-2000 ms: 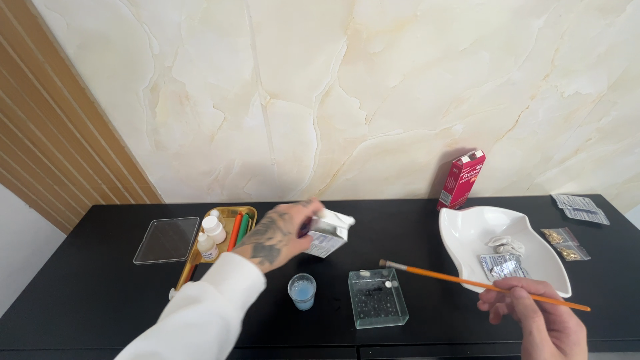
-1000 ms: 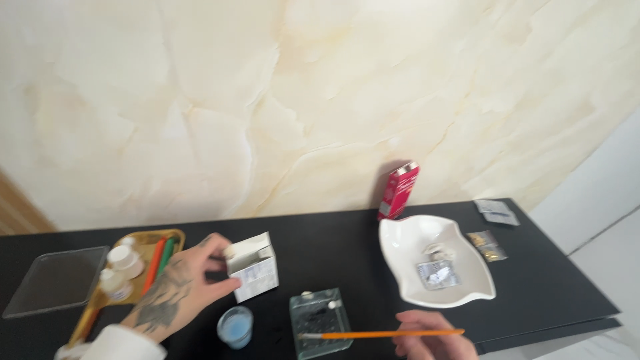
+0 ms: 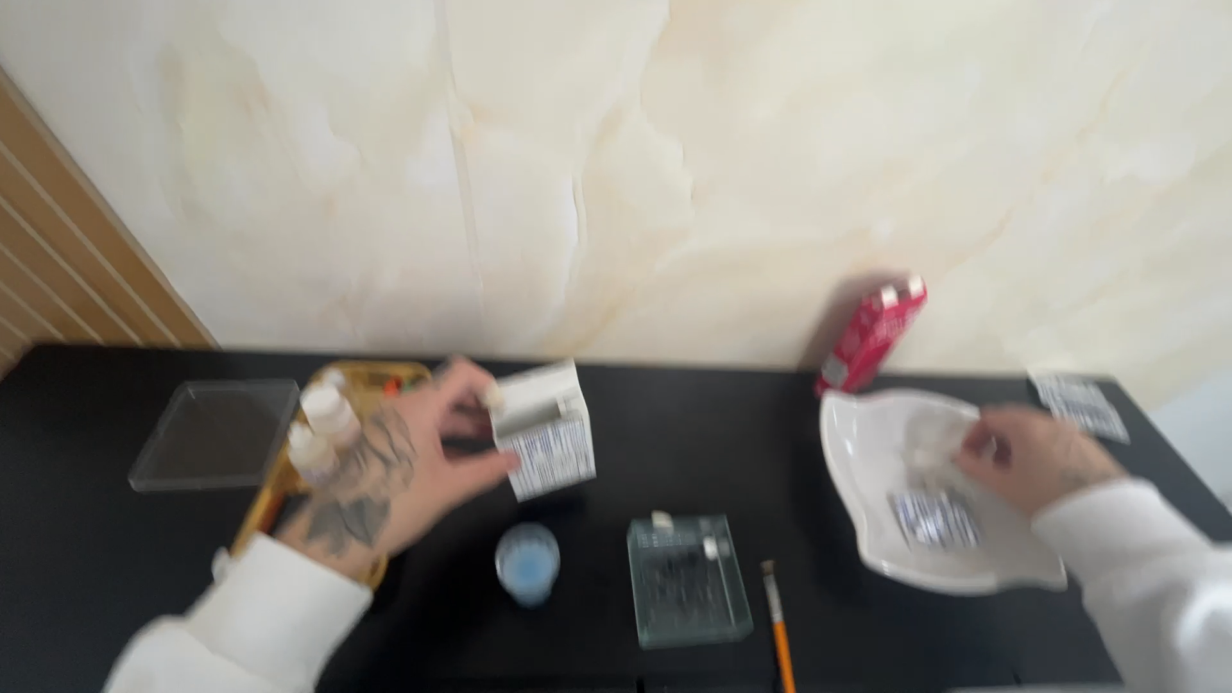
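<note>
My left hand grips the left edge of a small open white box with printed text, standing on the black table. My right hand reaches into the white wavy-edged dish, its fingers pinched at whitish pieces in a clear wrapping; blur hides whether it holds them. A silver printed packet lies in the dish. A clear cup of blue liquid stands below the box. Right of it is a clear rectangular container with droplets, and a paintbrush with an orange handle lies beside that.
A yellow tray with white bottles is partly behind my left hand. A clear flat lid lies at the far left. A red carton leans near the wall. A printed packet lies at the back right.
My right hand has let go of the paintbrush, which now lies on the table, and has moved into the white dish. My left hand still holds the box.
</note>
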